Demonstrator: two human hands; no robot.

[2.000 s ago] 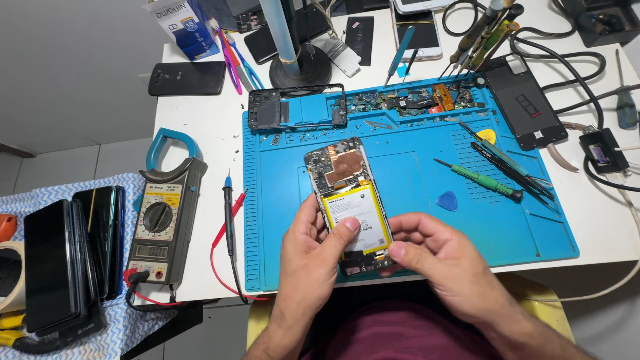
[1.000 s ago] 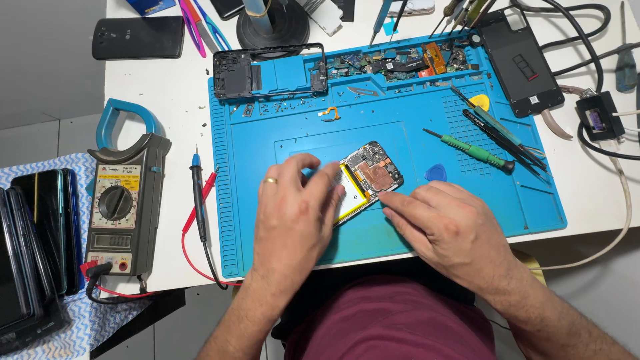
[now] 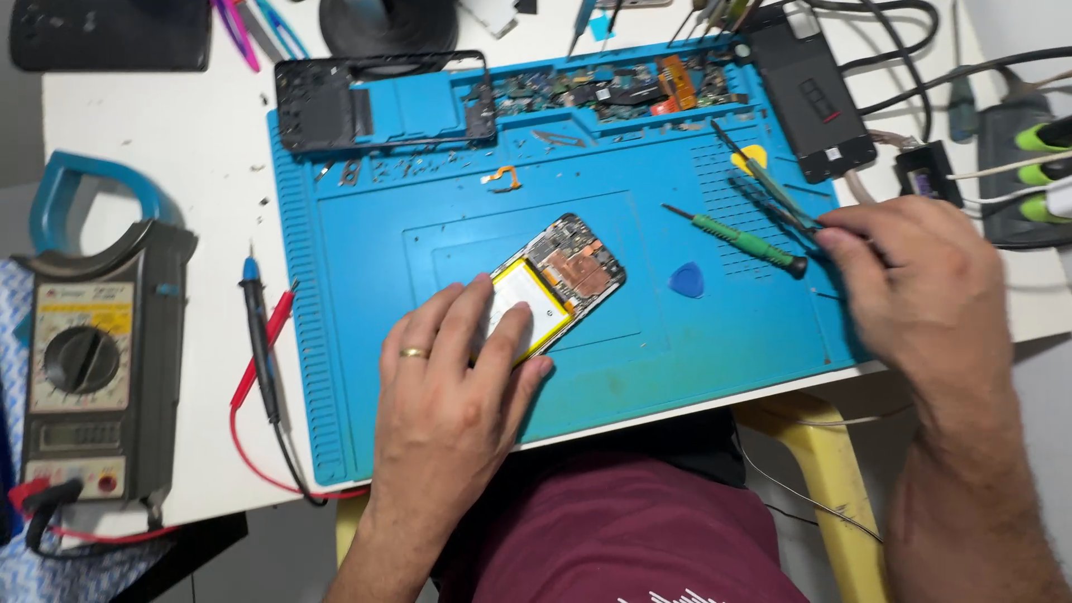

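Observation:
An opened smartphone (image 3: 586,266), its circuit board and yellow-edged battery (image 3: 536,306) exposed, lies slanted on the blue silicone repair mat (image 3: 712,335). My left hand (image 3: 456,377), with a ring on one finger, rests over the battery end and holds the phone against the mat. At the mat's right side, my right hand (image 3: 913,276) pinches the near end of dark tweezers (image 3: 775,201); other slim tools lie beside them. A green-handled screwdriver (image 3: 745,243) and a blue plastic pick (image 3: 687,280) lie between the hands. A small orange flex cable (image 3: 505,178) lies above the phone.
A black phone frame (image 3: 314,109) lies across the mat's upper left, beside a tray of circuit boards (image 3: 586,92). A clamp multimeter (image 3: 92,360) and test probes (image 3: 264,335) are at the left. A phone back cover (image 3: 808,96), cables and a yellow pick (image 3: 749,158) are at the right.
My right hand has left the phone and moved right to the tweezers. The left hand has stayed on the battery end. The flex cable on the mat was not visible there two seconds ago.

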